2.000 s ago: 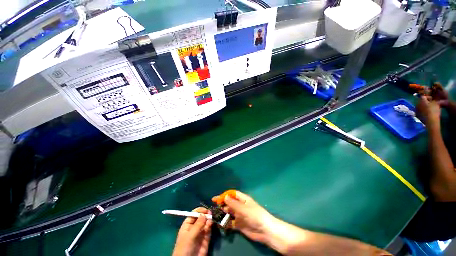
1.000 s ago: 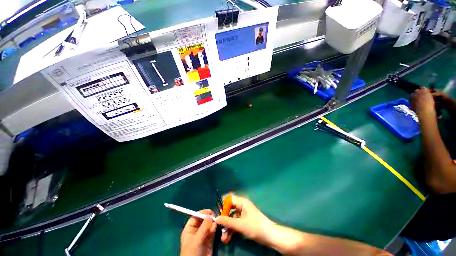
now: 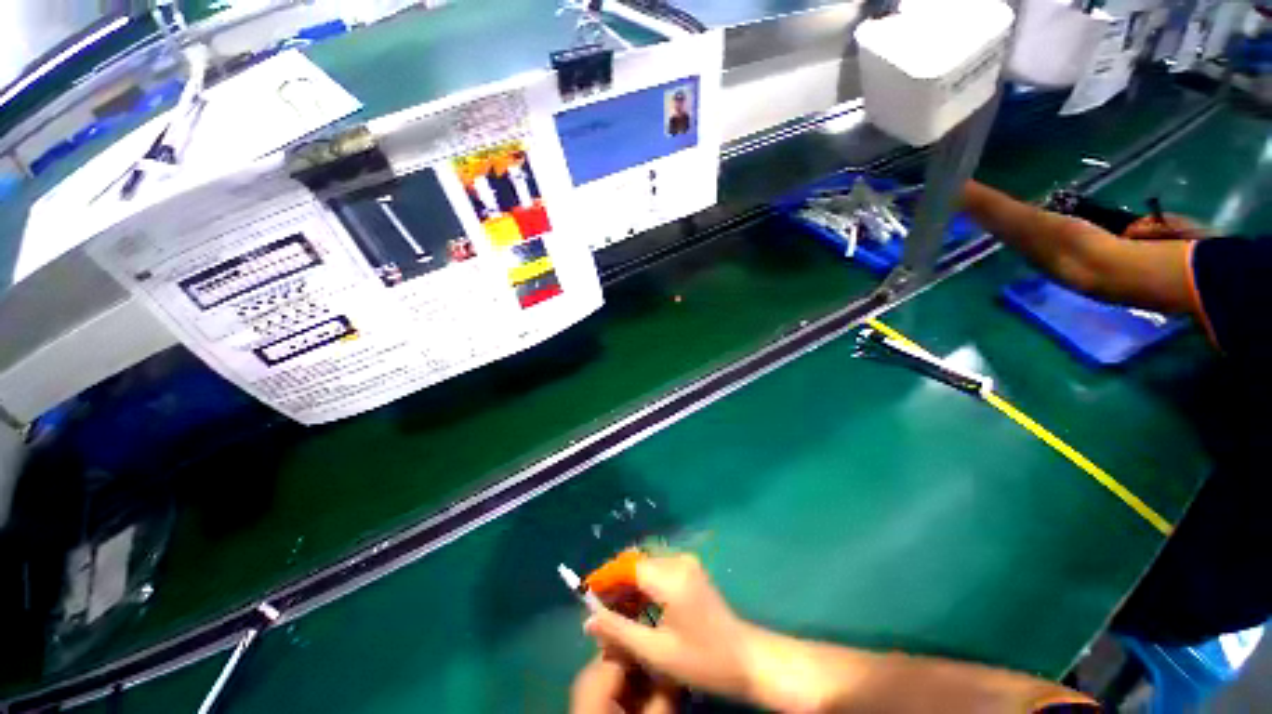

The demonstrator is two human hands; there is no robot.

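My right hand (image 3: 677,621) is closed around an orange tool (image 3: 614,569) at the bottom middle; its working end is hidden. A short length of the white bar part (image 3: 568,576) sticks out up and left from between my hands, with a dark part beside it. My left hand (image 3: 610,689) is low, partly behind my right hand and cut off by the bottom edge; its fingers are at the bar, mostly hidden and blurred.
A dark rail (image 3: 558,472) crosses the green bench. One white bar (image 3: 232,667) lies at the lower left, a black-and-white piece (image 3: 921,363) by the yellow tape (image 3: 1074,453). Instruction sheets (image 3: 279,279) hang ahead. A neighbour's arm (image 3: 1074,251) reaches over blue trays (image 3: 1067,318).
My hands have moved slightly right and the bar now shows only a short length. The view has shifted a little. The neighbour's arm has reached forward across towards the rear blue tray.
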